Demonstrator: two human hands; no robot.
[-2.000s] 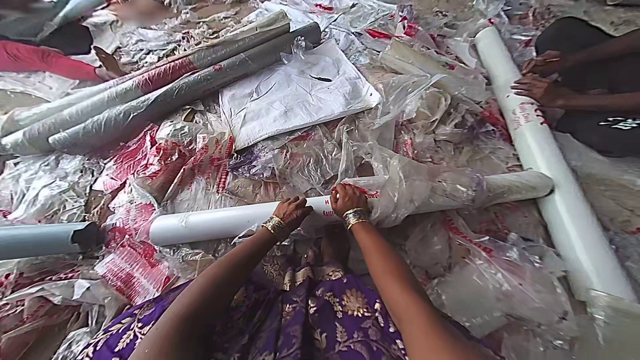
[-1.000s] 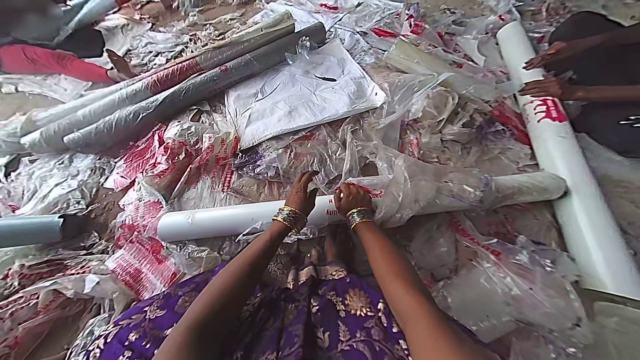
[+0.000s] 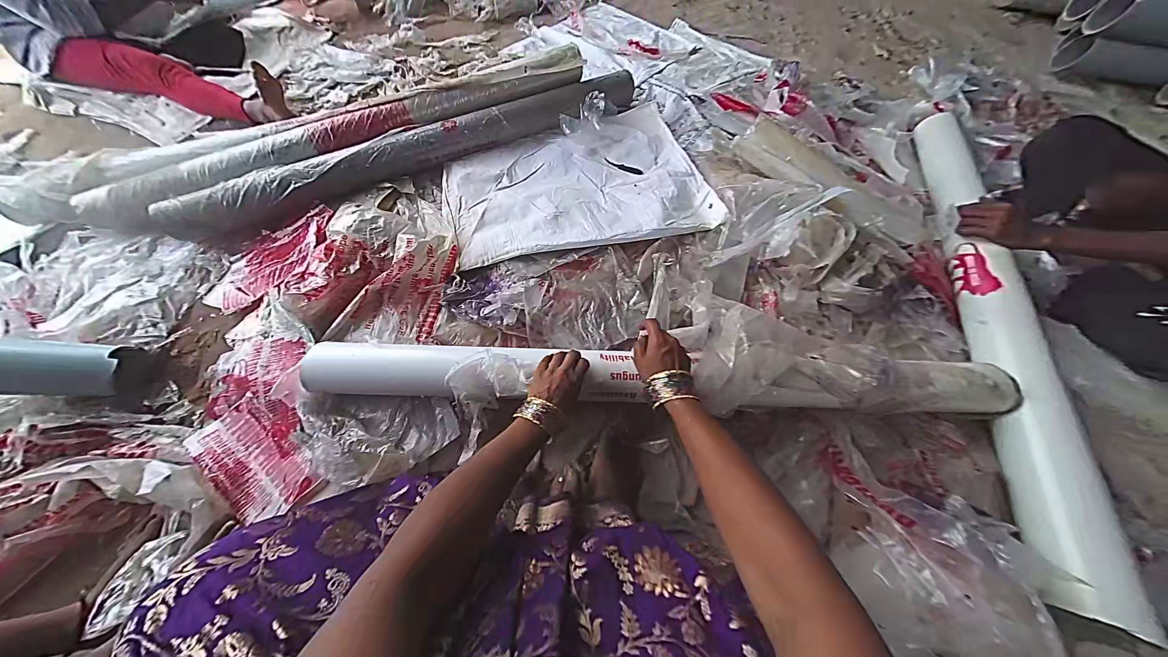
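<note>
A long white roll of sheet material (image 3: 411, 370) lies across in front of me, its right part under crumpled clear plastic film (image 3: 744, 351). My left hand (image 3: 558, 376) rests on the roll's middle, fingers bent over its top. Just right of it, my right hand (image 3: 661, 351) has its fingers closed on a bunched strand of the clear film, above red print on the roll. Bangles circle both wrists. The roll's right end touches a second white roll (image 3: 1040, 392) that lies aslant at the right.
Another person's hand (image 3: 990, 222) rests on the second roll. Film-wrapped grey rolls (image 3: 383, 151) and a flat white sheet (image 3: 584, 187) lie beyond. A grey-blue roll (image 3: 55, 367) is at the left. Torn plastic film (image 3: 255, 456) covers much of the ground. Grey tubes (image 3: 1109, 41) lie at the far right.
My left hand has gone from raised, spread fingers beside my right hand to resting on the roll. The other person's hands have shifted on the second roll. The view has moved somewhat.
</note>
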